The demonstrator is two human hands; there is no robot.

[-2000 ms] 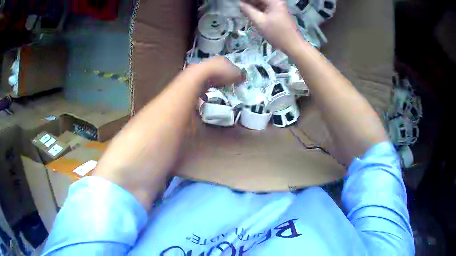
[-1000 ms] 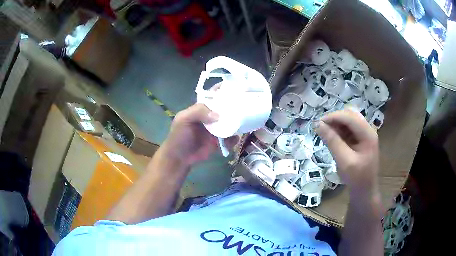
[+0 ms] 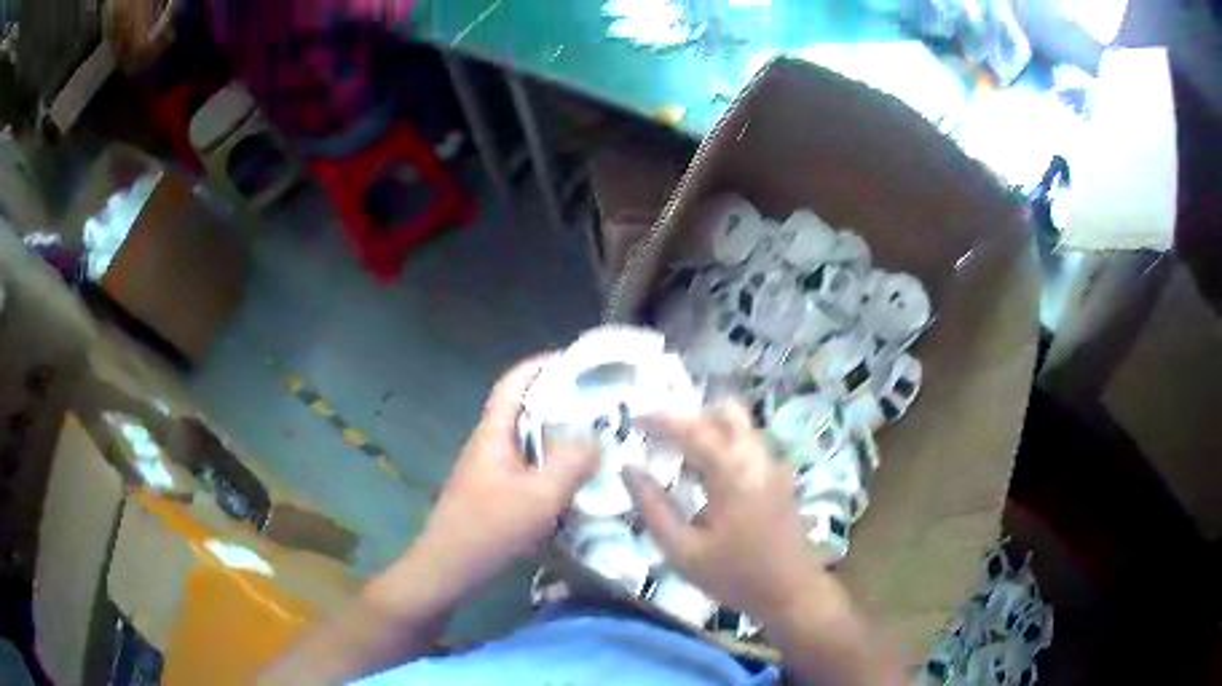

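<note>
A white plastic housing (image 3: 617, 382) is held up in front of me, over the near left edge of the large open carton (image 3: 938, 536). It is round, with an opening in its top part and a small dark detail near its middle. My left hand (image 3: 516, 462) grips its left side, thumb in front. My right hand (image 3: 730, 489) is at its lower right with thumb and fingers on or close to its face; blur hides whether they grip it. Many similar white housings (image 3: 804, 302) with dark square panels lie loose in the carton.
A second pile of housings (image 3: 998, 623) lies in shadow at the lower right. An orange-covered carton (image 3: 235, 623) stands at the lower left. A red stool (image 3: 389, 201) is on the grey floor. A green-topped bench (image 3: 603, 54) with bright items is behind the carton.
The view has shifted. The housing has turned and sits lower relative to my body. My right hand has come from above the carton to the housing, which my left hand still holds.
</note>
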